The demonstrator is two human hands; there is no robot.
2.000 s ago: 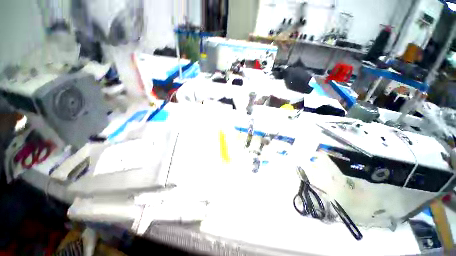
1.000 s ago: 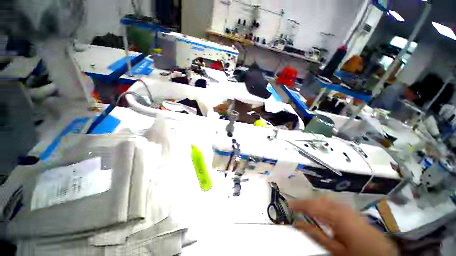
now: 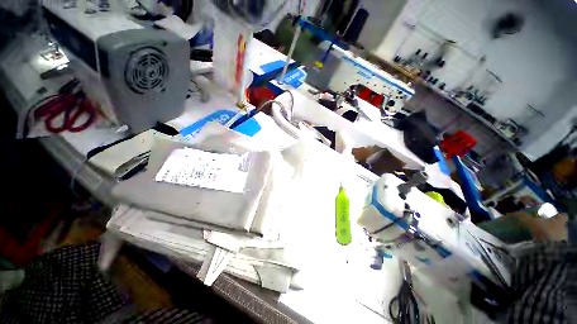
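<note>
Neither of my hands shows; dark checked cloth, perhaps my sleeve, is at the right edge. A bundle of folded grey-white cut pieces lies at the table's front edge, with a printed label sheet on top. A lime-green bottle-shaped item lies right of the bundle, beside the white sewing machine head. Black fabric scissors lie at the bottom, partly cut off by the picture edge. I cannot tell whether the snips are still beside them.
A grey machine end with a round vent and red-handled scissors are at the upper left. A white stand with a red stripe rises behind the bundle. Another sewing machine and a red stool are farther back.
The view has turned and tilted, and the bundle now lies nearer the middle. My right hand, over the scissors and snips area a second ago, has left the picture.
</note>
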